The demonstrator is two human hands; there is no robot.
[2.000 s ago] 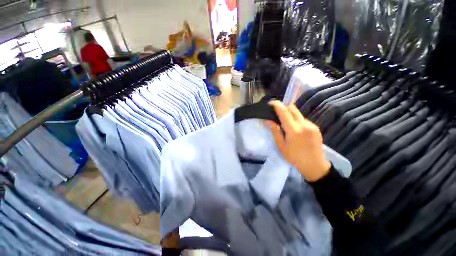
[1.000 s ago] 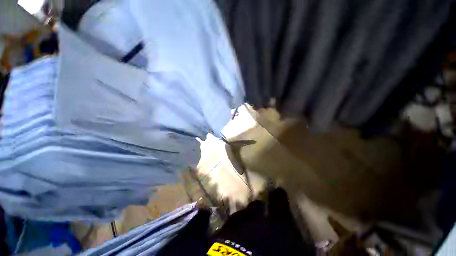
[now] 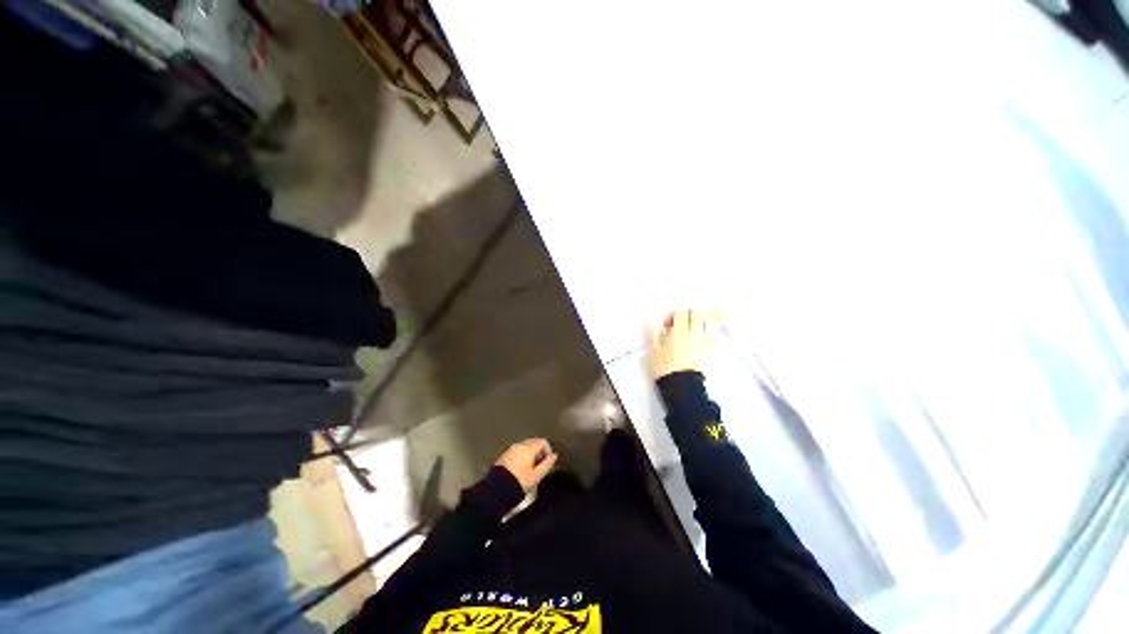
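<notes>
Clear poly bags (image 3: 854,495) lie flat as shiny, silvery-striped film on the white table (image 3: 743,161). My right hand (image 3: 683,341) is bare and rests at the near end of the film, close to the table's left edge. Its fingers are bent down on the surface; glare hides whether they pinch the film. My left hand (image 3: 529,461) is bare, left of the table edge and in front of my body. Its fingers are curled in and nothing shows in it.
Charcoal garments (image 3: 161,384) hang at the left, with light blue fabric (image 3: 173,582) below them. A thin dark bar runs low over the tiled floor (image 3: 495,372). A brown wooden frame (image 3: 415,62) stands at the top beside the table.
The view has turned from the hanging shirts to the white table. The light blue shirt that my right hand held by its hanger earlier is out of that hand. Both hands now show.
</notes>
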